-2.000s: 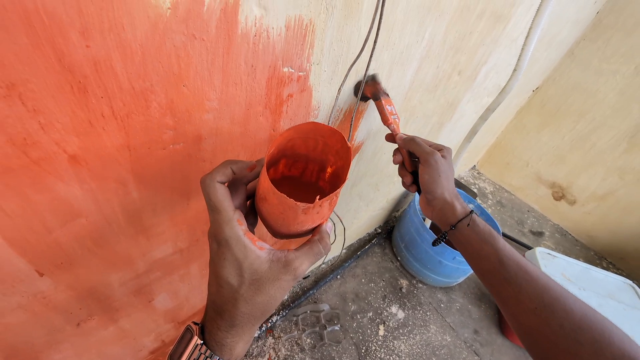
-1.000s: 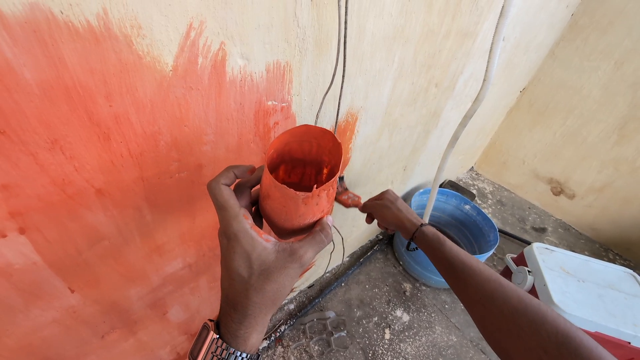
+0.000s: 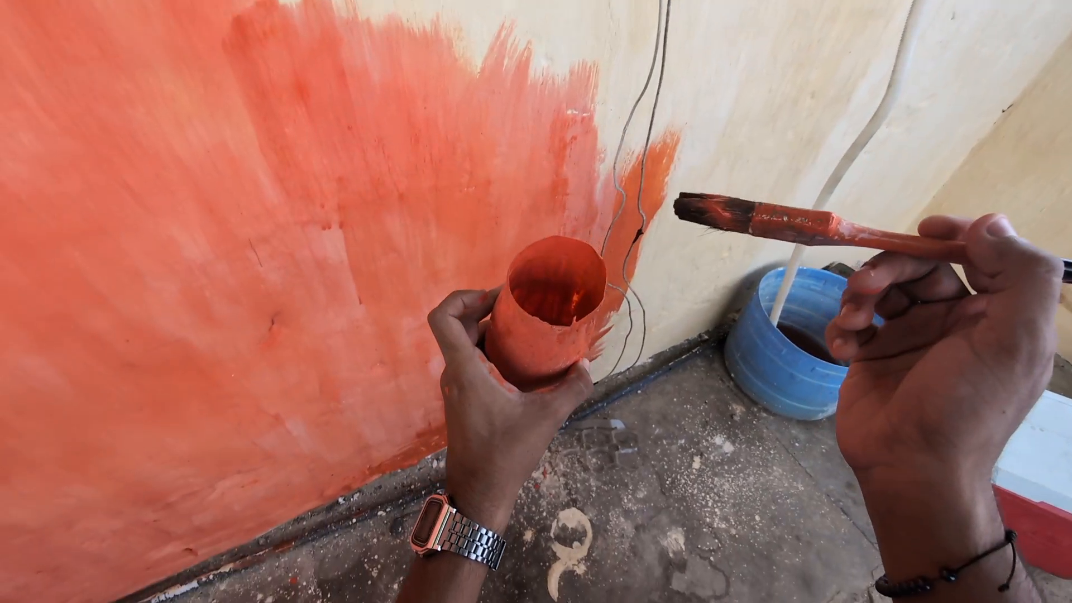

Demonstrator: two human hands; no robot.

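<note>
My left hand (image 3: 502,402) is wrapped around an orange paint-coated container (image 3: 544,343), its open top facing me and wet orange paint inside. In my right hand (image 3: 946,352), at the right, is a paintbrush (image 3: 791,223) held by its handle between thumb and fingers. Its dark, paint-stained bristles point left and stand apart from the container. Behind both is a wall, coated orange (image 3: 293,293) on the left and bare cream (image 3: 745,109) on the right. A fresh darker orange strip (image 3: 653,193) runs down behind thin wires (image 3: 620,167).
A blue plastic tub (image 3: 779,381) with dark contents stands on the stained concrete floor (image 3: 670,486) by the wall. A white pipe (image 3: 871,126) runs down to it. A white and red cooler (image 3: 1038,452) is partly hidden at the right edge.
My right hand has drawn the brush away from the wall and up to the right. The orange strip by the wires reaches further down than two seconds ago. My left hand still holds the container.
</note>
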